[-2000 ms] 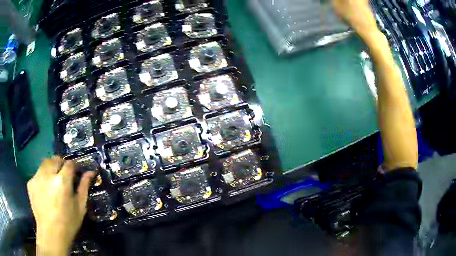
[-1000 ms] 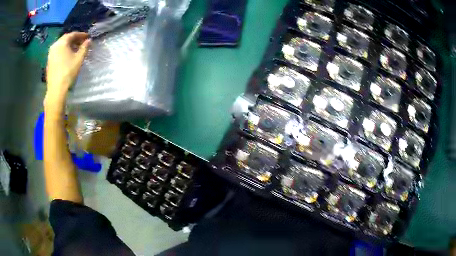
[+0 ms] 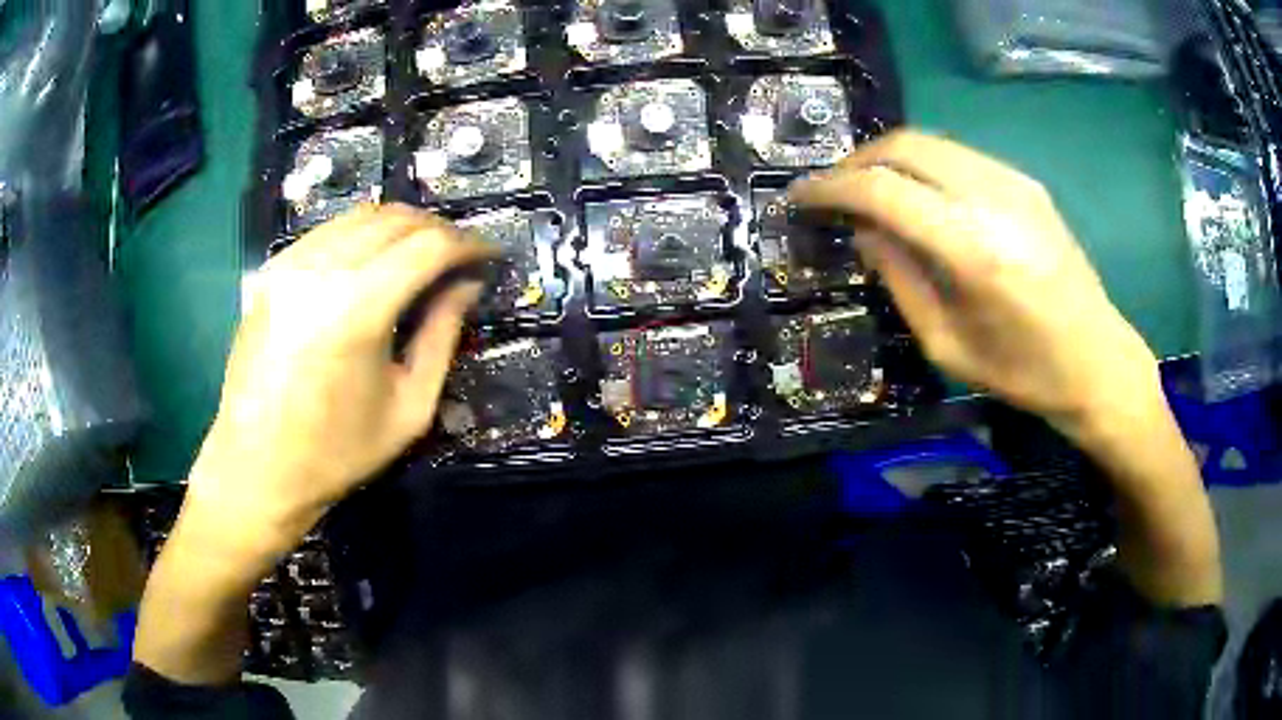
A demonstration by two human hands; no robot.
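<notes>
A black blister tray (image 3: 562, 211) lies in front of me, with squarish circuit boards in four-across pockets. One board (image 3: 661, 249) in the second row from the front has a dark centre. A board behind it (image 3: 655, 118) has a pale round centre. My left hand (image 3: 359, 331) is over the left part of the tray, fingertips bent down at a board in that second row. My right hand (image 3: 970, 267) is over the rightmost board of the same row, fingers bent down. Whether either hand pinches a small part is hidden or blurred.
Clear wrapped trays (image 3: 63, 324) stand at the left, beside a dark phone (image 3: 159, 106). A clear tray or bag (image 3: 1076, 31) lies at upper right. Blue stool parts (image 3: 921, 464) and filled black trays (image 3: 302, 612) are below the bench edge.
The view has swung back to centre on the black tray. My left hand has moved from the wrapped clear trays to the boards. My right hand, out of view a second ago, is over the tray.
</notes>
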